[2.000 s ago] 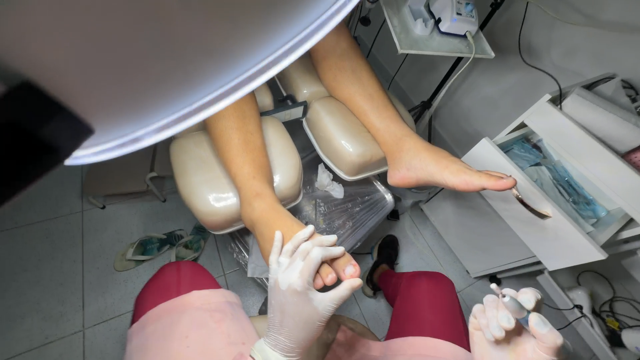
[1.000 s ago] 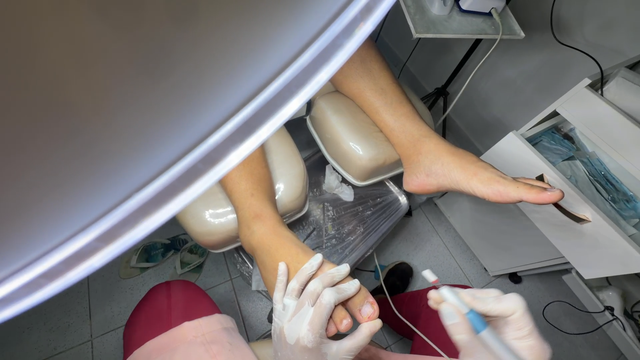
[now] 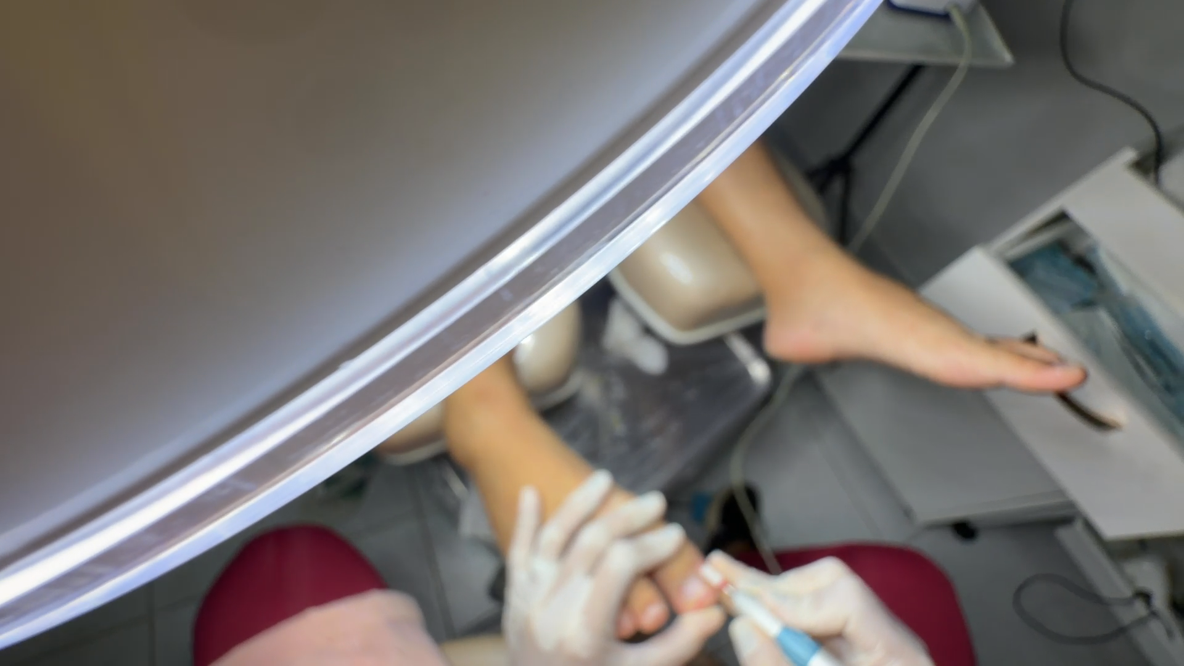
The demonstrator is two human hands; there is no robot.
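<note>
At the bottom centre, my left hand [image 3: 592, 578], in a white glove, is closed around the front of another person's foot [image 3: 532, 462], near the toes. My gloved right hand [image 3: 819, 606] grips a white and blue corded handpiece [image 3: 772, 624], likely a nail drill. Its tip is at the big toe [image 3: 694, 587]; blur hides whether they touch. The person's other foot [image 3: 888, 328] rests with its heel by a beige padded leg rest [image 3: 689, 273] and its toes over a drawer front.
A large lamp [image 3: 370, 231] with a bright rim covers the upper left. An open white drawer [image 3: 1045, 407] holding blue packets stands at the right. A plastic-covered tray [image 3: 647, 416] lies between the leg rests. A pale cord [image 3: 740, 462] hangs behind my right hand.
My right hand has brought the handpiece leftward to the big toe. My left hand stays on the foot. The lamp covers more of the view.
</note>
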